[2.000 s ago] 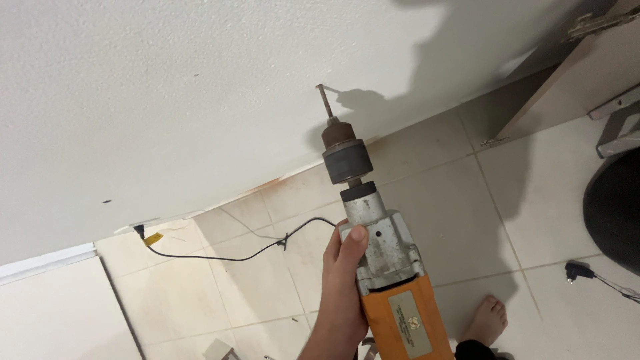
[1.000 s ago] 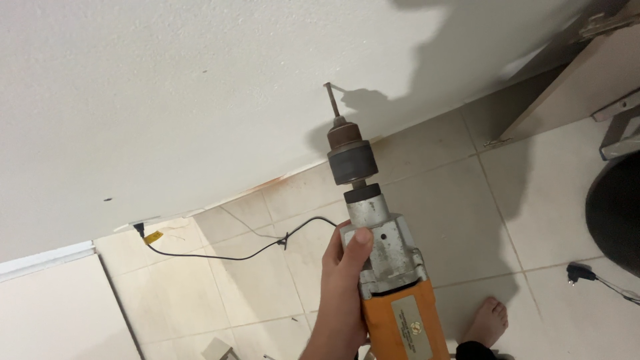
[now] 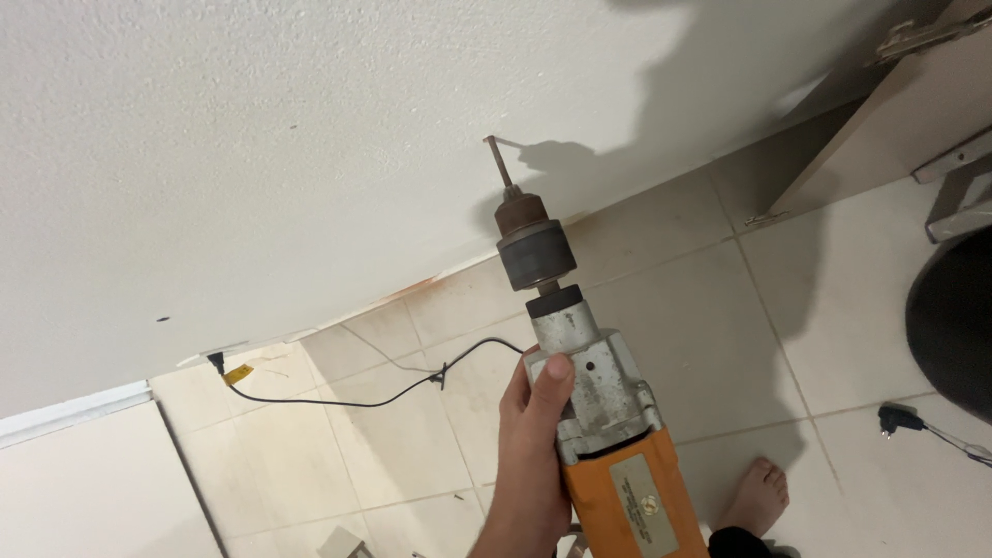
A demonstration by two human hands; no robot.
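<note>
An orange corded power drill (image 3: 620,488) with a worn grey metal gearbox points away from me at a white textured wall (image 3: 310,155). My left hand (image 3: 535,442) grips the gearbox from its left side, thumb on top. In the black and rusty-brown chuck (image 3: 535,244) sits a drill bit (image 3: 501,163), whose tip meets the wall at a small hole or mark. At the bottom edge, below the drill body, a bit of skin (image 3: 576,541) shows that may be my right hand; its grip is hidden.
A black cord (image 3: 333,403) runs to a plug (image 3: 216,361) low at the wall. A loose plug (image 3: 899,419) lies on the tiled floor, near a bare foot (image 3: 756,496) and a black rounded object (image 3: 953,325). A panel with metal hinges (image 3: 891,132) stands right; a white panel (image 3: 85,480) is lower left.
</note>
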